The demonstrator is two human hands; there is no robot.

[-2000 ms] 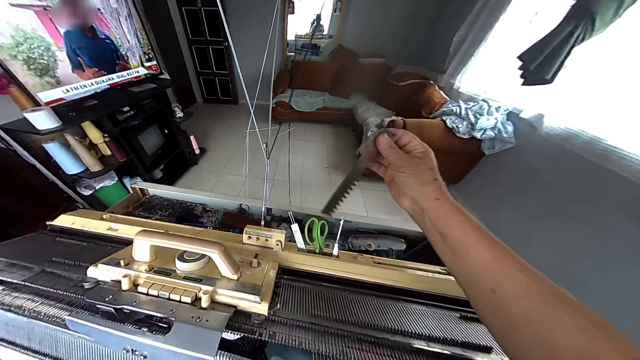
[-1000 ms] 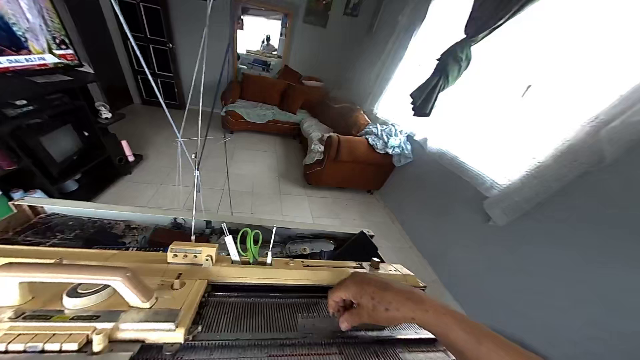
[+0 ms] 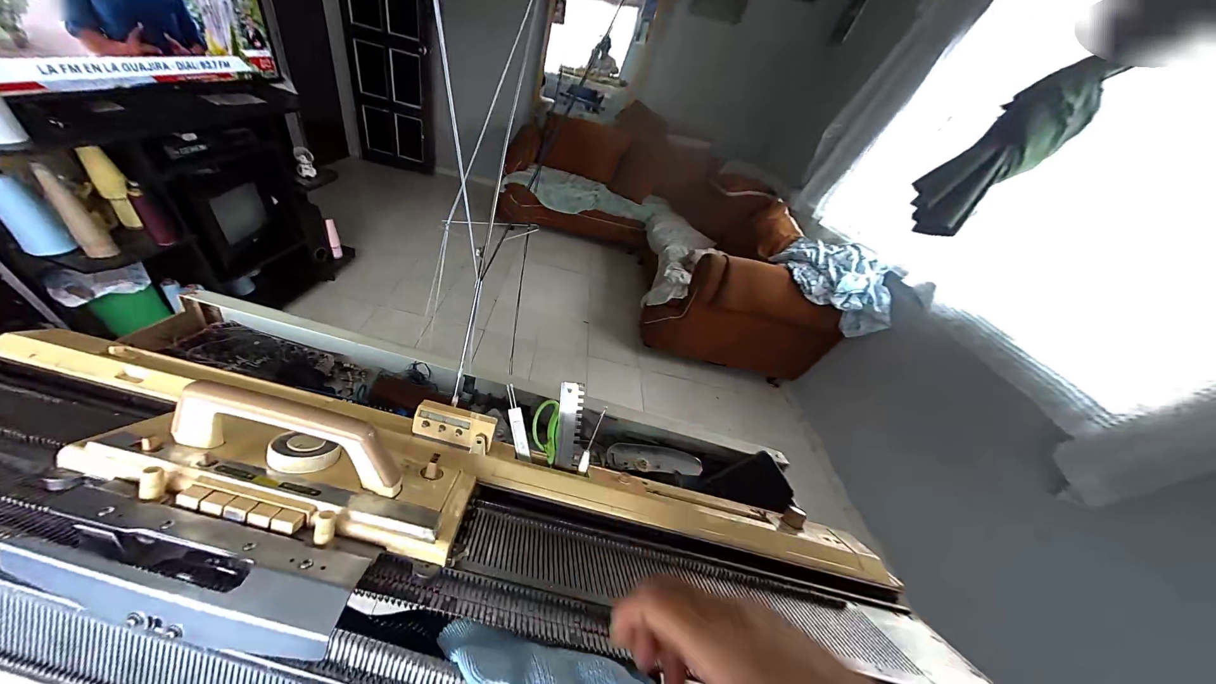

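My right hand (image 3: pixel 708 632) is low over the needle bed (image 3: pixel 570 551) of a knitting machine, its fingers bent down and blurred; whether they hold anything cannot be made out. Just left of the fingers lies light blue knitted fabric (image 3: pixel 532 655) between the beds. The knitting carriage (image 3: pixel 285 475), with its beige handle and row of buttons, stands left of it. A toothed metal comb (image 3: pixel 569 425) stands upright behind the machine, beside green-handled scissors (image 3: pixel 546 429) and a white-handled tool (image 3: pixel 519 434). My left hand is out of view.
A yarn tension mast (image 3: pixel 475 285) rises behind the machine. A long tray (image 3: pixel 285 323) with tangled dark items runs along the back edge. Farther off are an orange-brown sofa (image 3: pixel 741 313), a black shelf unit with yarn cones (image 3: pixel 71 209), and a television (image 3: pixel 133 43).
Two seconds ago my right hand held up a toothed comb; a similar comb now stands beside the scissors. The hand has come down to the needle bed, near the blue fabric.
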